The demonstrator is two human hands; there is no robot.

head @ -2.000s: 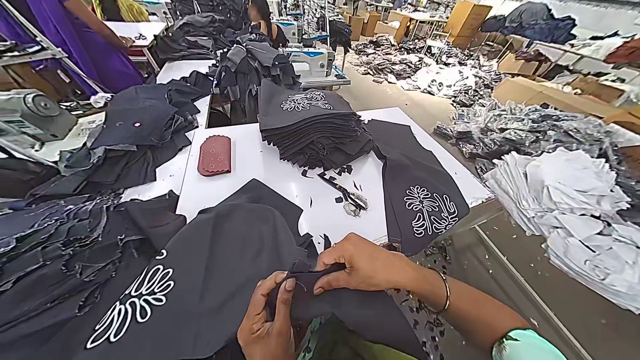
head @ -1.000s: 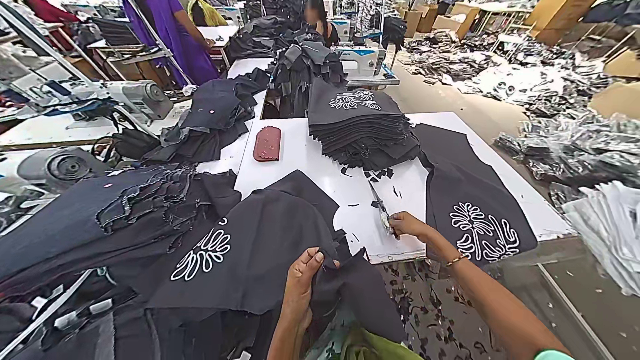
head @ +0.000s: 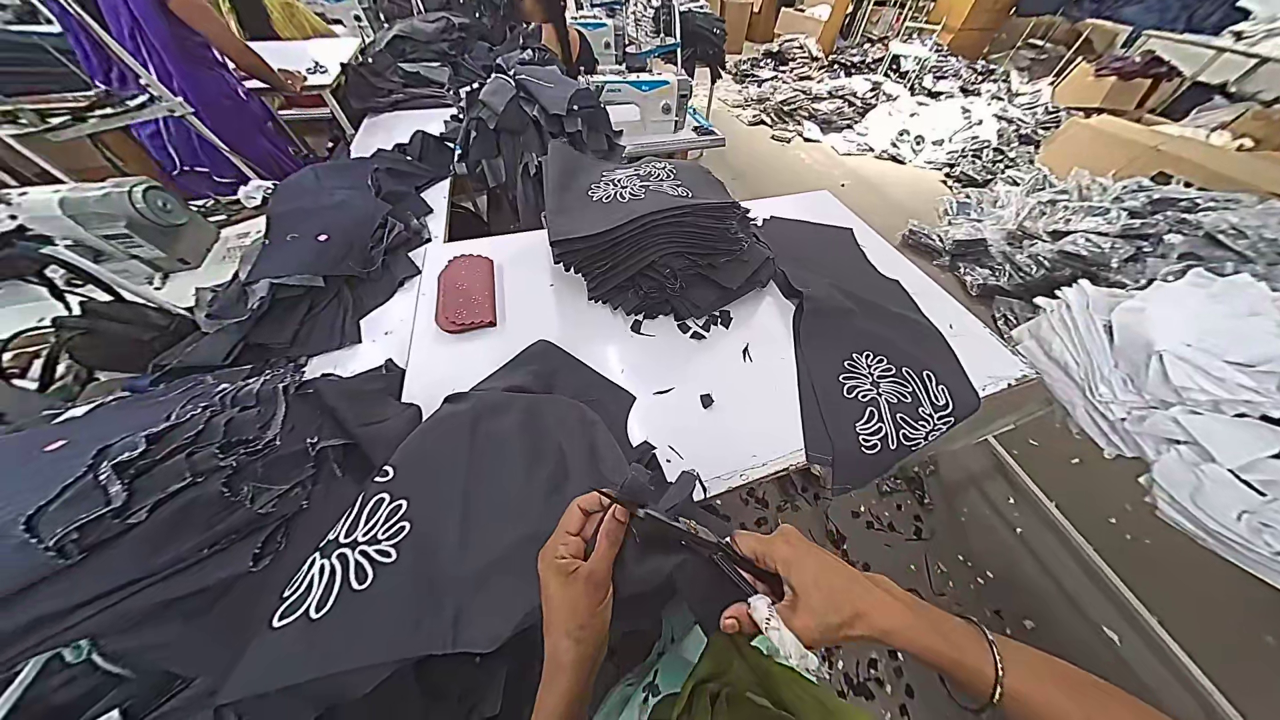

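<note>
My left hand pinches the edge of a black fabric piece that bears a white looped design and drapes over the near side of the table. Scissors, one handle wrapped in white cloth, are gripped in my right hand, their blades at the fabric edge beside my left fingertips. Beyond my hands stands a stack of black fabric pieces, the top one with a white design. Right of it, another black piece with a white plant design lies over the table edge.
A dark red scalloped case and small black scraps lie on the white table. Dark cloth heaps and a sewing machine are at the left. White cloth piles lie at the right. A person in purple stands at the back left.
Two seconds ago the scissors lay on the table near the stack. My right hand has taken hold of them and brought them back to the fabric edge held by my left hand.
</note>
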